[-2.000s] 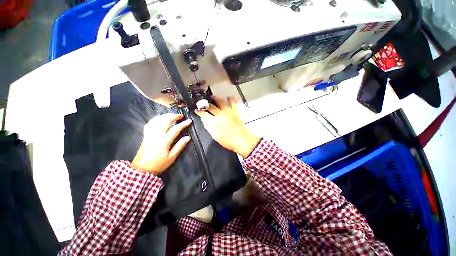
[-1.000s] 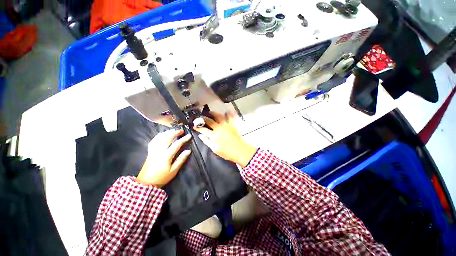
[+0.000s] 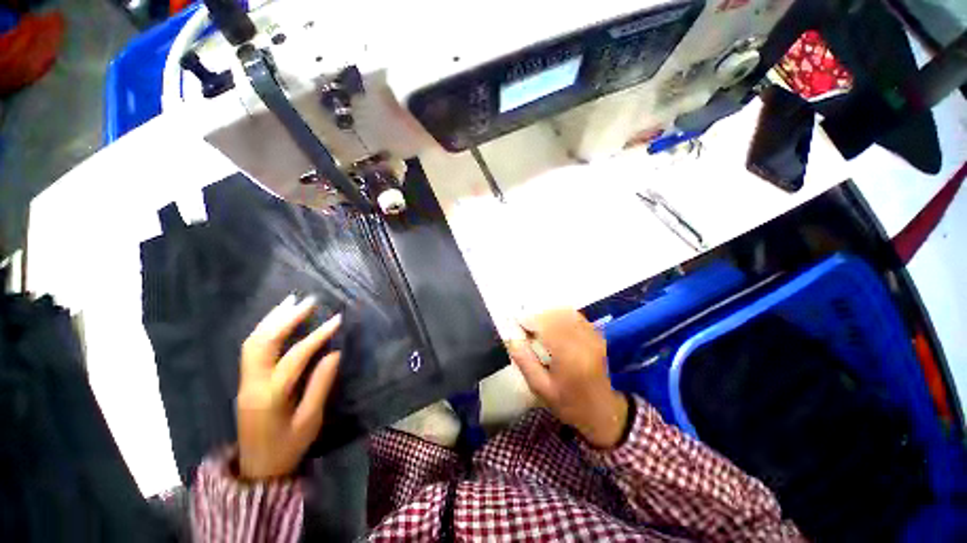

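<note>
The black fabric panel (image 3: 212,308) lies on the white table under the machine's presser foot area (image 3: 366,196). A zipper (image 3: 396,281) runs down it from the needle area, with a pale ring-like pull (image 3: 415,362) near its lower end. My left hand (image 3: 281,387) is on or just over the panel left of the zipper, slightly blurred, fingers apart and holding nothing. My right hand (image 3: 567,371) is at the panel's lower right edge with fingers curled. I cannot tell whether its fingertips pinch the edge.
The white sewing machine head (image 3: 392,48) with lit screen (image 3: 539,85) spans the top. A slim silver tool (image 3: 673,221), blue item (image 3: 670,141) and smartphone (image 3: 781,138) lie right. A blue crate (image 3: 679,366) holding black pieces is lower right. Stacked black work (image 3: 48,424) is at left.
Both hands have left the needle area. My left hand has moved down and left on the panel; my right hand has moved down and right to its edge. The view has shifted.
</note>
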